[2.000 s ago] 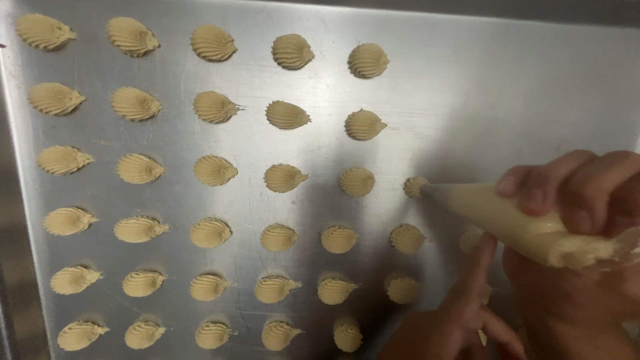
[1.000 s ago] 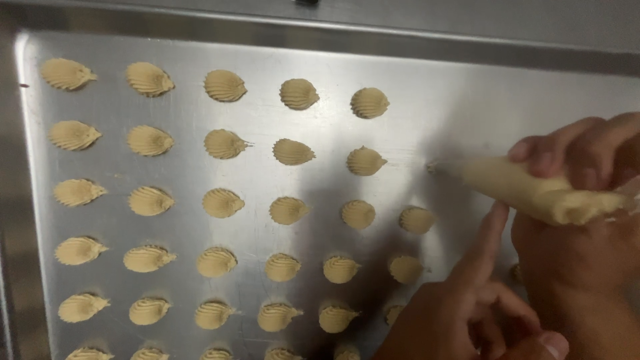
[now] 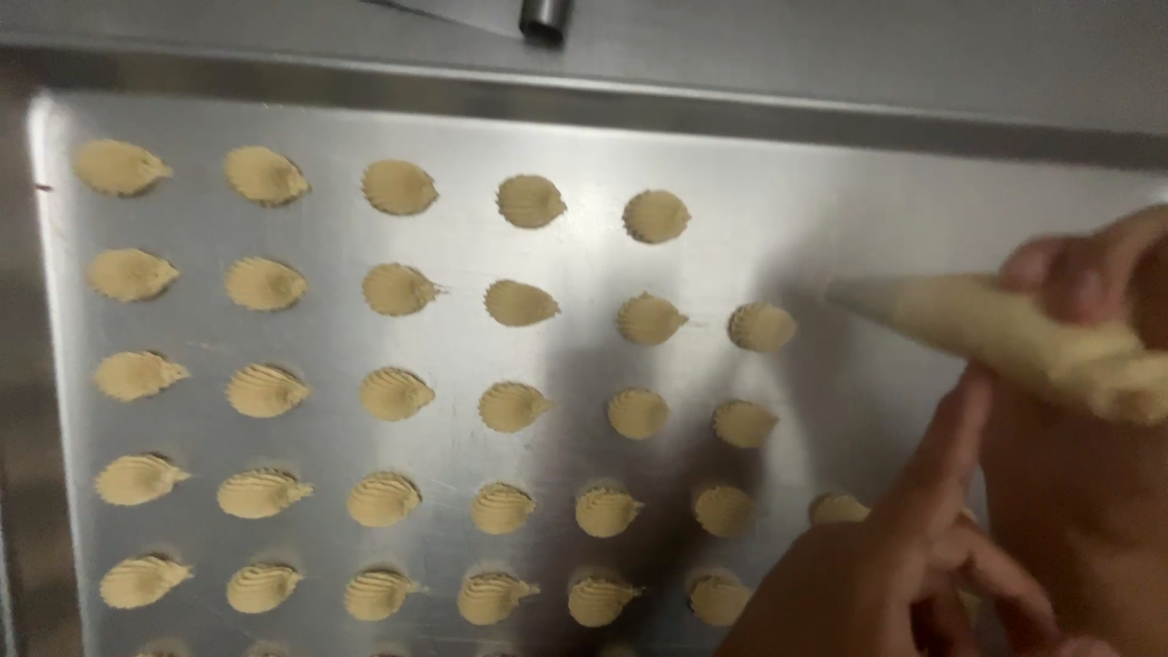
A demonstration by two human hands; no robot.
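Note:
My right hand [image 3: 1086, 265] is closed around a piping bag [image 3: 995, 319] filled with pale dough, its metal tip pointing left above the tray. My left hand [image 3: 894, 557] is below the bag, its index finger extended up to touch or almost touch the bag's underside; it grips nothing visible. On the metal baking tray [image 3: 876, 201] lie rows of ridged, shell-shaped piped dough pieces. The piece nearest the tip [image 3: 763, 328] ends the second row. The top row's last piece [image 3: 657, 216] lies up and left of the tip. My hands hide part of the lower right rows.
The raised tray rim [image 3: 584, 91] runs along the far side and down the left. Beyond it, a small metal tube-like piece [image 3: 546, 20] rests on the metal work surface [image 3: 821, 46]. Shadows of my hands fall across the tray.
A dough piece now sits at the right end of the second row, where earlier frames show none. The bag's tip has moved up to beyond that row. The view has shifted toward the far rim.

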